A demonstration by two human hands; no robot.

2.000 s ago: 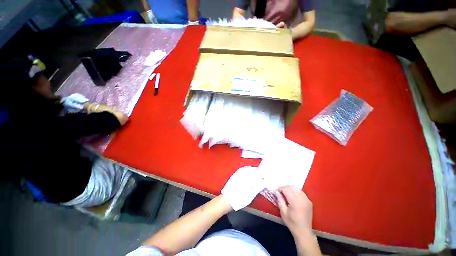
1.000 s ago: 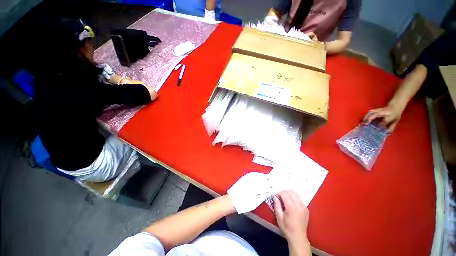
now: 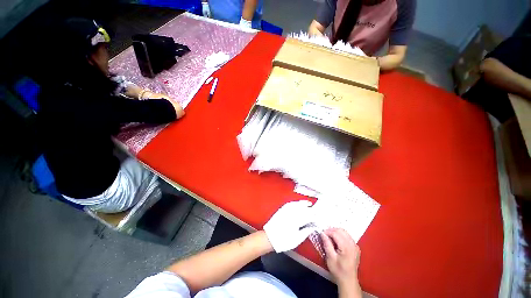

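Note:
A flat, whitish bubble bag (image 3: 355, 210) lies at the table's near edge, in front of the open carton. My left hand (image 3: 289, 226), in a white glove, is on the bag's left side. My bare right hand (image 3: 340, 251) pinches the bag's near edge between thumb and fingers. The brown bag supply carton (image 3: 322, 100) lies on its side with a blue-white label, and a fan of empty bubble bags (image 3: 303, 148) spills from its open end towards me.
A marker pen (image 3: 213, 89) and a crumpled white cloth or glove (image 3: 216, 59) lie left of the carton. A large black part (image 3: 154, 55) stands on the pinkish bubble wrap (image 3: 192, 41). Workers sit at left, far side and right. A brown carton (image 3: 515, 154) stands at far right.
The bagged unit at the right has gone from the red surface, and the other worker's arm there has drawn back. The view has swung left. My hands stay on the same bag.

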